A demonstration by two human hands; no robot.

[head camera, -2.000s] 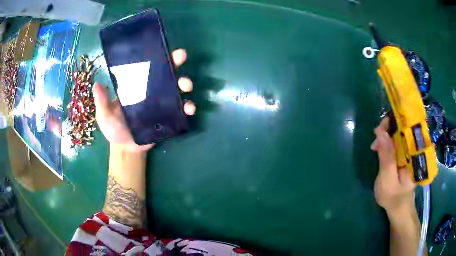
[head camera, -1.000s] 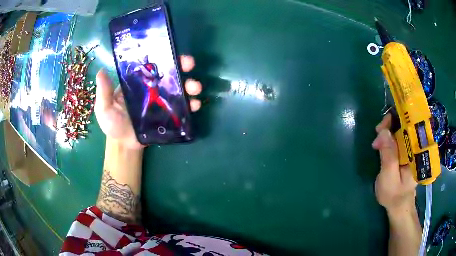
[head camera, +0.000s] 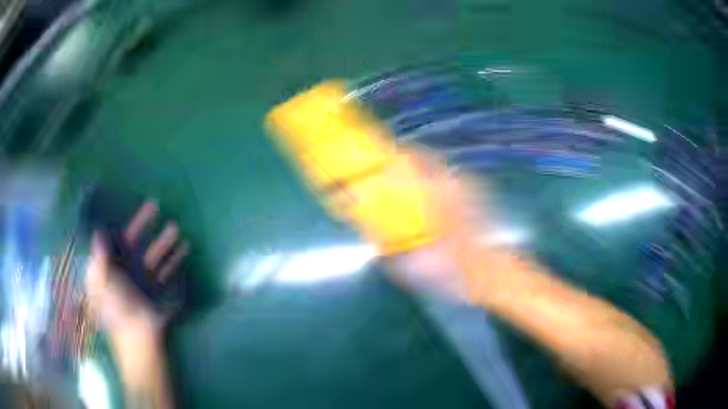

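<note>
The picture is strongly blurred. The smartphone (head camera: 120, 240), a dark slab, is in my left hand (head camera: 124, 295) at the left, with the fingers curled round its right edge. The yellow hot glue gun (head camera: 351, 172) is in my right hand (head camera: 443, 216) near the middle, its body slanting to the upper left. Its nozzle cannot be made out. The whitish glue stick (head camera: 479, 351) trails from the gun towards the bottom edge.
Blurred dark blue disc assemblies (head camera: 495, 132) lie on the glossy green mat (head camera: 287, 351) behind and right of the gun. More blue pieces show at the right (head camera: 658, 268). The blurred red pile (head camera: 65, 311) and shiny blue sheet (head camera: 20, 279) are at far left.
The view has swung to the right. The glue gun and my right hand now appear near the middle, and the phone sits lower and further left. Its lit screen no longer shows.
</note>
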